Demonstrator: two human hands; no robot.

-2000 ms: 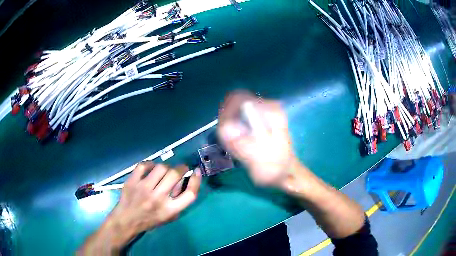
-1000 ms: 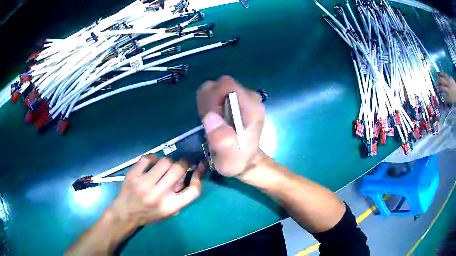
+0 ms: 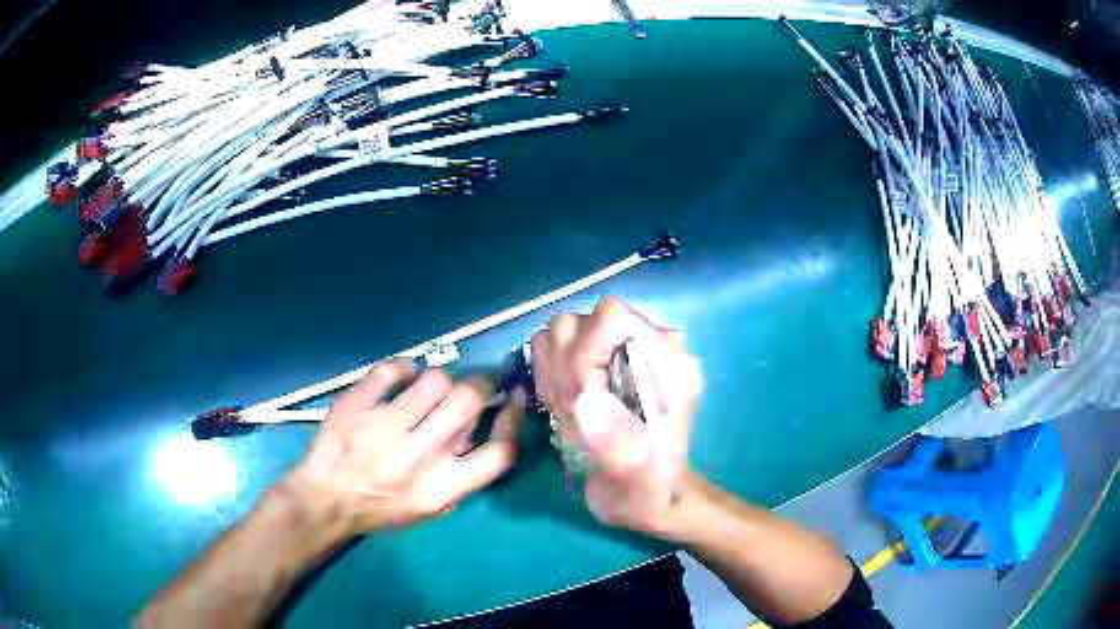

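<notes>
A white-sleeved wire harness (image 3: 540, 299) lies across the green table in front of me, with a dark end at the upper right and a dark connector bunch (image 3: 219, 423) at the left. A second short white branch runs from that bunch under my left hand (image 3: 412, 445), whose fingers close on its end; the fingertips hide that end. My right hand (image 3: 618, 412) is a fist around a pale flat metal tool (image 3: 644, 383), right beside my left fingertips. The metal block is mostly hidden under my right hand.
A left harness pile (image 3: 283, 141) fans out at the upper left, red ends left. A right harness pile (image 3: 940, 209) lies at the right, red ends towards me. A blue stool (image 3: 983, 498) stands on the floor beyond the table's edge at the lower right.
My right fist has come down from above the harness to beside my left fingertips, covering the block. My left hand has barely moved. Another person's hand at the right edge has gone from view.
</notes>
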